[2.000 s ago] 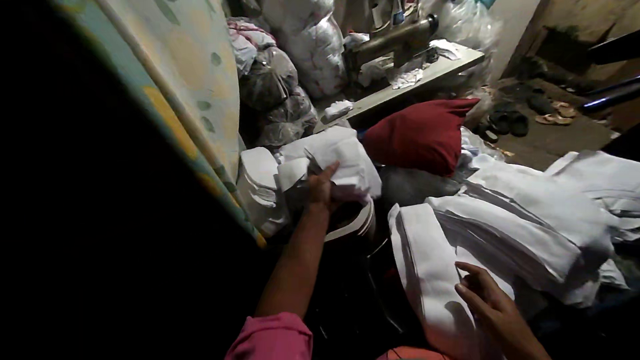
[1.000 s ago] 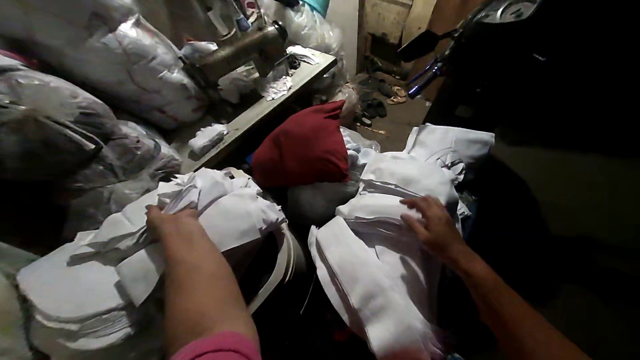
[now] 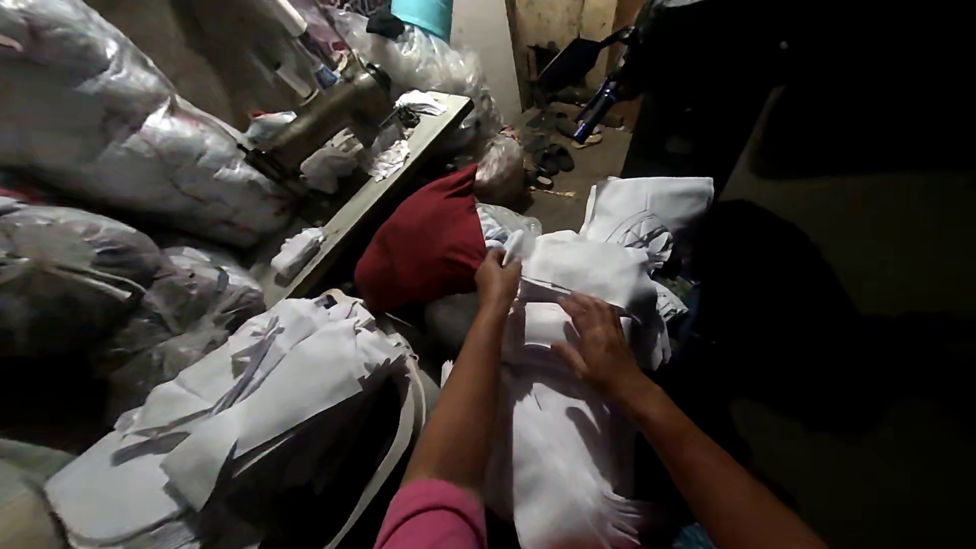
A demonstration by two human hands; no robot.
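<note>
A pile of white fabric pieces (image 3: 579, 427) lies in front of me, right of centre. My left hand (image 3: 499, 276) is at the pile's upper left edge, beside a red cloth bundle (image 3: 423, 240); its fingers are bent at the white fabric, and whether they grip it is unclear. Lower and to the right, my right hand (image 3: 598, 339) rests on the pile with its fingers spread over the folded layers. A second heap of white fabric pieces (image 3: 259, 381) lies at the lower left, apart from both hands.
Behind the red bundle, a sewing machine (image 3: 328, 118) stands on a narrow table (image 3: 374, 194) with white scraps. Stuffed plastic bags (image 3: 137, 137) crowd the left side. Slippers (image 3: 553, 158) lie on the floor farther back. A pale strap or rim (image 3: 400, 450) curves beside the left heap.
My left hand has moved from the left heap of white fabric to the right pile. My right hand stays at the right pile. The view has shifted.
</note>
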